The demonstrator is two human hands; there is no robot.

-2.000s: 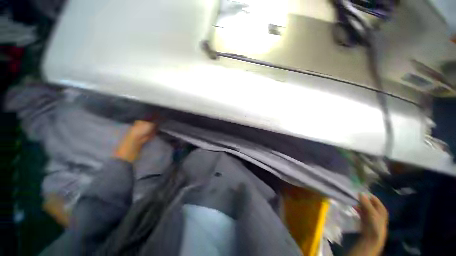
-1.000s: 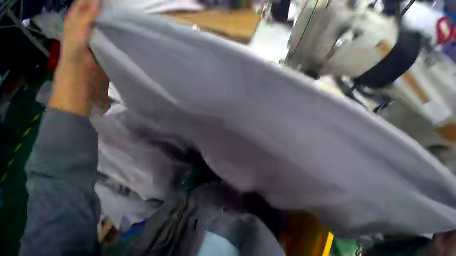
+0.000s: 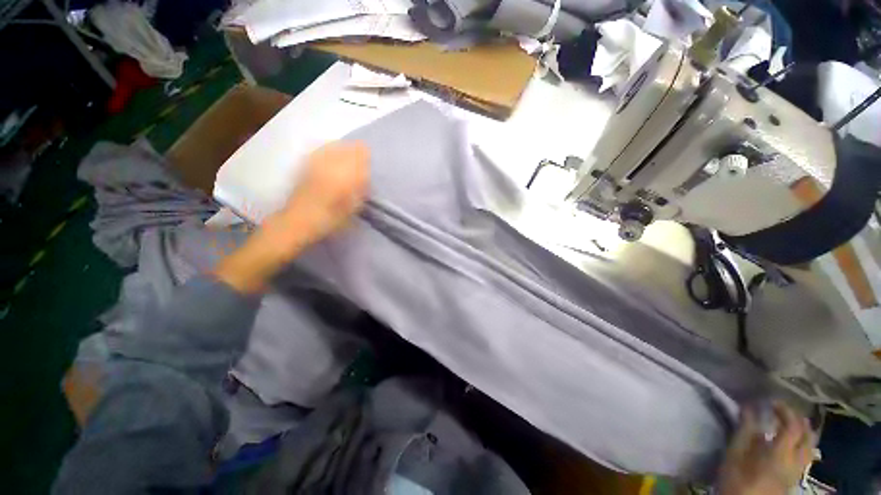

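A long light grey garment panel lies across the front of the white sewing table and hangs over its front edge, with a lengthwise fold or seam along it. My left hand is blurred at the panel's left part; whether it grips the cloth cannot be told. My right hand holds the panel's right end at the lower right. The sewing machine stands behind the panel, its needle area brightly lit.
Black-looped snips lie right of the needle. A brown cardboard sheet and cut pieces lie behind. An open cardboard box stands left of the table. Heaped grey pieces hang at the left. A yellow edge shows below.
The panel was raised from below the table edge, held stretched up between both hands, and now lies lower over the tabletop. My left hand has moved right and down since the last frame.
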